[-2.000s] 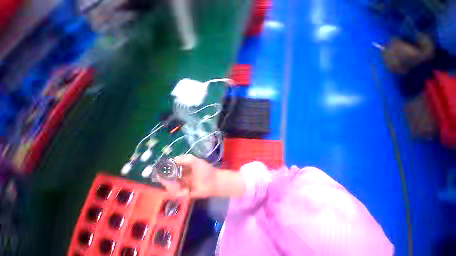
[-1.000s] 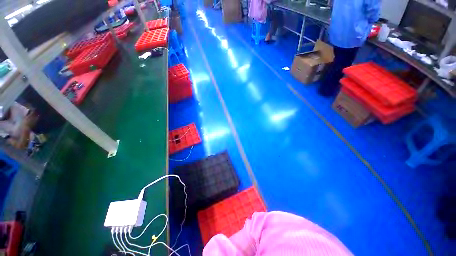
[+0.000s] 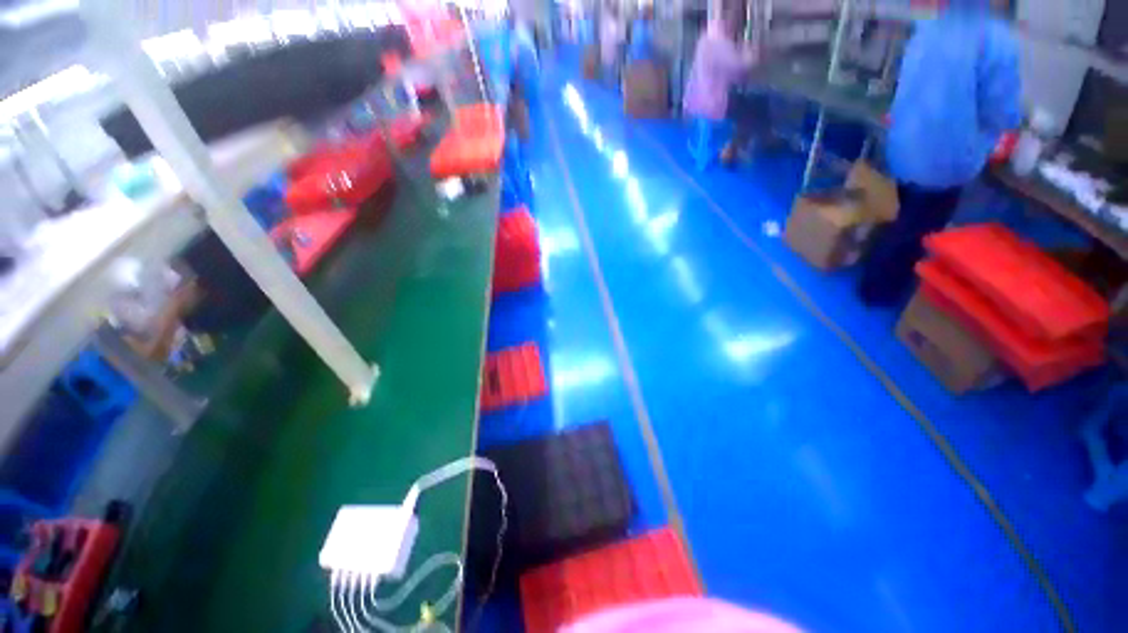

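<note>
Neither of my hands is in the picture; only a strip of my pink sleeve shows at the bottom edge. Nearest in front of me, a white multi-port USB charger [image 3: 370, 540] lies on the green bench mat [image 3: 278, 495]. Several white charging cables [image 3: 363, 601] run from its near side and out of the picture at the bottom. One thicker white lead [image 3: 452, 467] leaves its far right corner towards the bench edge. A small yellow label [image 3: 428, 612] is on a cable. The picture is somewhat blurred.
Beside the bench are a black tray [image 3: 557, 488] and red trays [image 3: 612, 584]. A white post [image 3: 266, 260] stands on the mat. A red tray with parts [image 3: 68, 575] is at lower left. Right: stacked red trays [image 3: 1014, 297], a carton [image 3: 841, 216], a person in blue [image 3: 950, 99].
The first frame's hand with a watch head left view by the second. Since then the view has shifted, so the scene sits further right and lower; less of the pink sleeve shows.
</note>
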